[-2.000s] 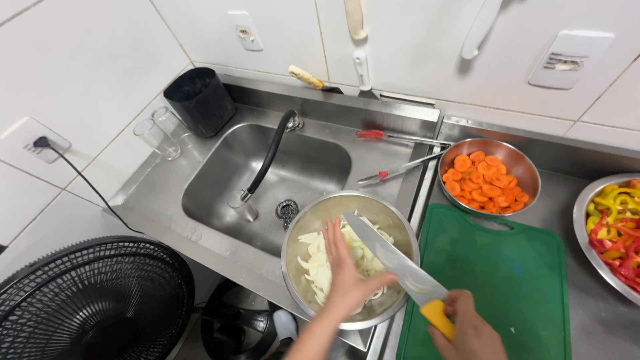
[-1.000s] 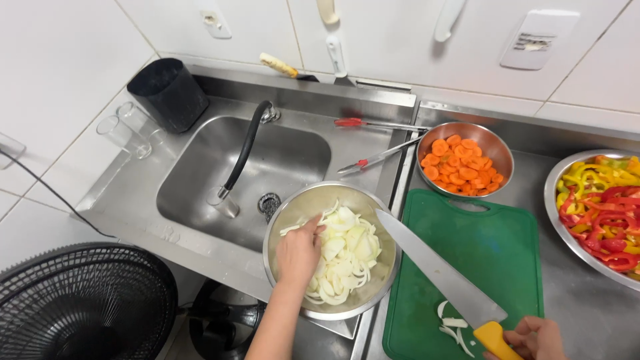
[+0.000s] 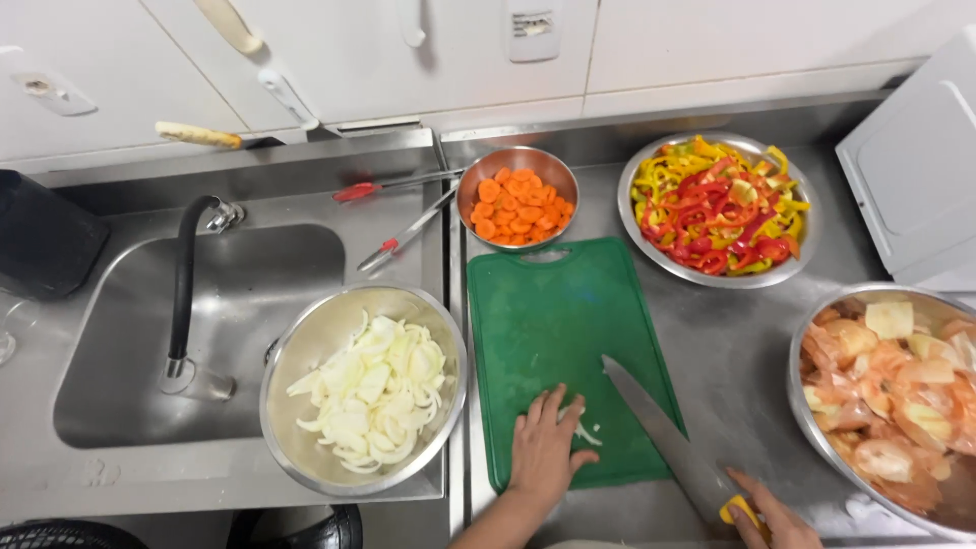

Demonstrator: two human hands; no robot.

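Observation:
My left hand lies on the lower part of the green cutting board, its fingers spread over a few onion slivers. With my right hand I hold the yellow handle of a large kitchen knife; its blade slants up-left over the board's right edge. Left of the board, a steel bowl holds sliced onion. Above the board stands a smaller bowl of carrot slices.
A bowl of pepper strips stands at the upper right, and a bowl of onion skins and scraps at the right edge. Tongs lie left of the carrots. The sink with its black faucet is at the left.
My left hand has left the onion bowl and moved right onto the board. The knife stays in my right hand. The view has shifted right, bringing the scraps bowl into sight.

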